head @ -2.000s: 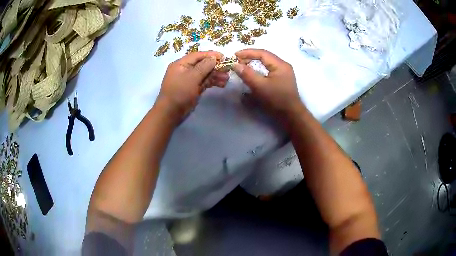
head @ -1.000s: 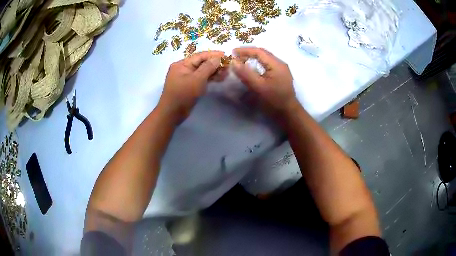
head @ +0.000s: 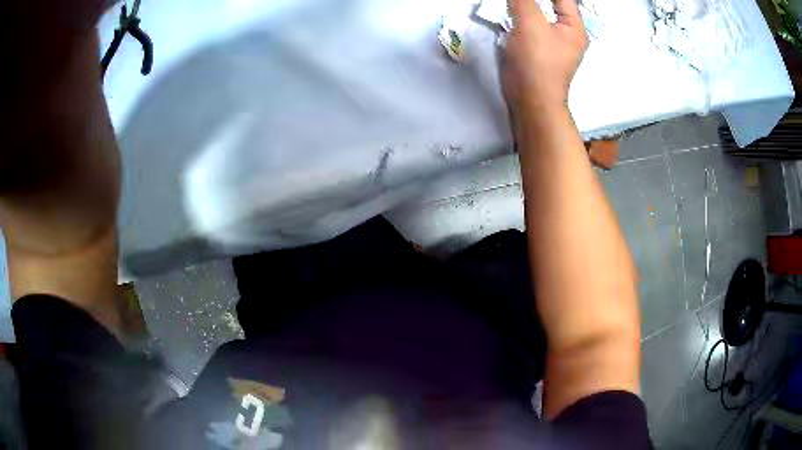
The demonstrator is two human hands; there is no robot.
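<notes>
My right hand (head: 545, 53) reaches over the cloth at the top of the picture. Its fingers are spread, but the tips are at or past the top edge, so any hold is hidden. White wrapping (head: 494, 12) lies beside its fingers. A small gold ornament (head: 454, 44), edged with white, lies on the pale cloth to the left of this hand. My left forearm (head: 61, 272) rises close to the camera at the left, dark and blurred, and its hand cannot be made out.
Black-handled pliers (head: 132, 37) lie at the upper left, partly cut off. Clear crinkled plastic (head: 703, 39) lies at the table's upper right. The cloth-covered table edge (head: 616, 136) slants above a grey tiled floor (head: 668, 220). A reddish-brown block (head: 603, 153) and a black round object (head: 744, 301) are beyond it.
The view has tilted down, and the gold heap, phone and woven strips are out of sight. My hands have parted, with my left arm raised towards the camera. An ornament now lies on the cloth.
</notes>
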